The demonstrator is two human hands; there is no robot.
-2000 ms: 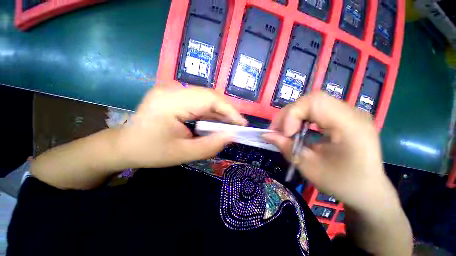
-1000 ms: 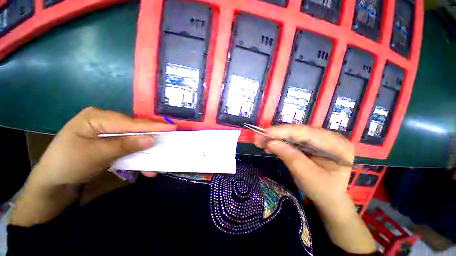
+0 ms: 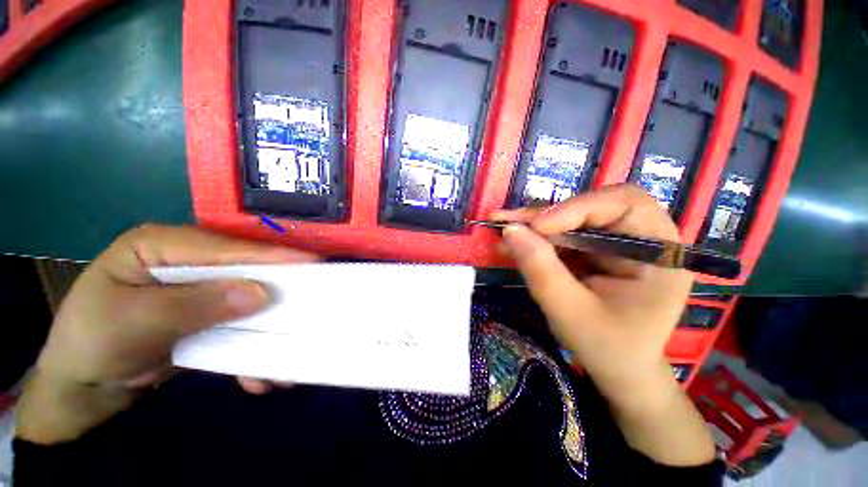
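My left hand [image 3: 143,319] holds a white label sheet [image 3: 371,328] by its left part, thumb on top. The side facing me is plain with a small pen mark. My right hand [image 3: 609,276] holds dark tweezers [image 3: 638,247] like a pen. Their tip points left, over the lower right corner of an open-back phone [image 3: 438,124] in the red foam tray [image 3: 366,114]. I cannot tell whether the tip touches the phone or holds a label. Another open-back phone [image 3: 290,114] lies in the pocket to its left; more phones lie to the right, one partly behind my right hand.
The foam tray rests on a glossy green bench [image 3: 95,162]. Part of another red tray shows at the top left. More trayed phones [image 3: 701,316] show below the bench edge at right. A red stool [image 3: 738,414] stands at the lower right. A blue mark [image 3: 272,224] is on the tray's near rim.
The sheet, held between both hands at first, is now in my left hand alone, its plain face turned up. My right hand has brought the tweezers' tip to a phone corner. The view has moved closer to the tray.
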